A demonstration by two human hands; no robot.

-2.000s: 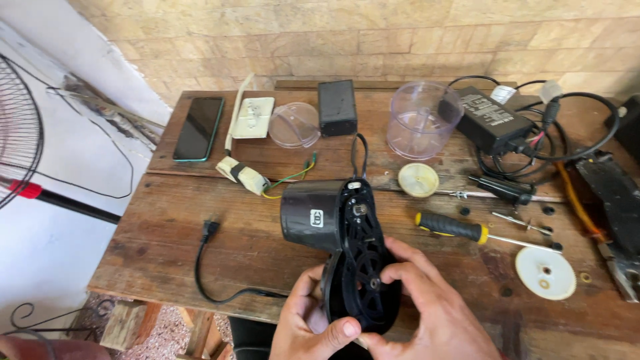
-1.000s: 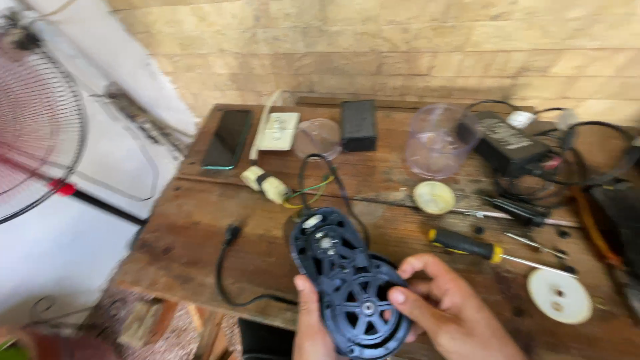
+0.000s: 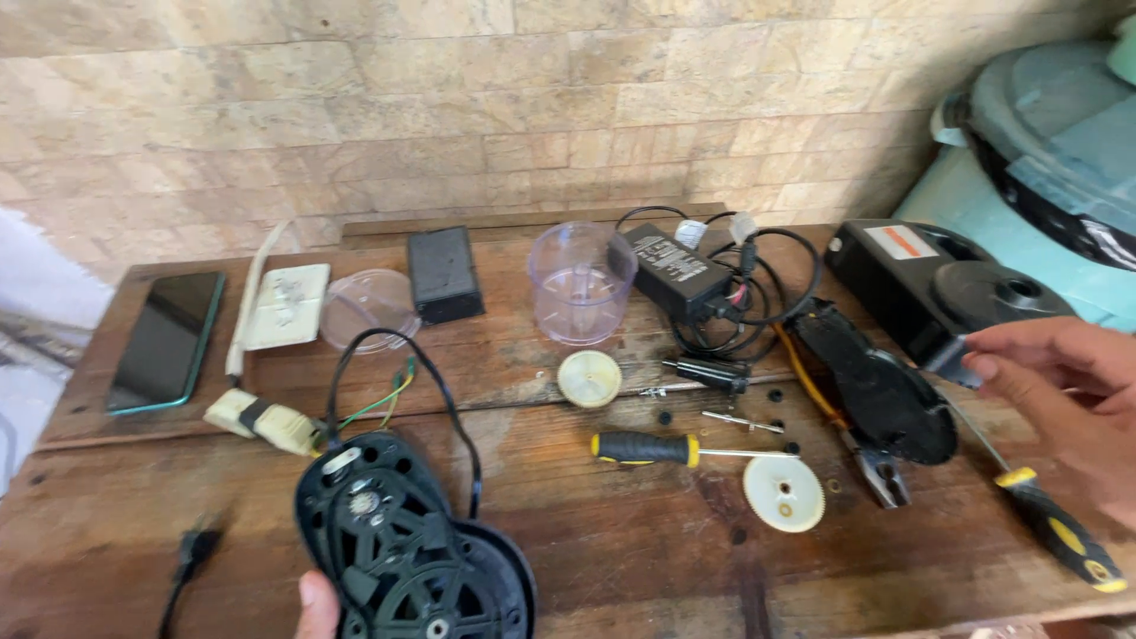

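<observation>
In the head view my left hand shows only its thumb at the left edge of a black plastic appliance base, whose ribbed inside with a small metal gear faces up. A black cord loops from its top. My right hand is at the right, its fingertips at the near corner of a black plastic housing; whether they touch it I cannot tell. Below that hand lies a black and yellow screwdriver. A second screwdriver lies mid-table, close to a white plastic gear and a smaller cream gear.
Pliers lie by a black cover plate. Behind are a power adapter, a clear plastic cup, a black box, a clear lid and a phone. A lidded teal bucket stands at the right.
My right hand has let go of the appliance base and moved right, to the black housing. My left hand has stayed at the base, which is now lower left in view. The view has swung right.
</observation>
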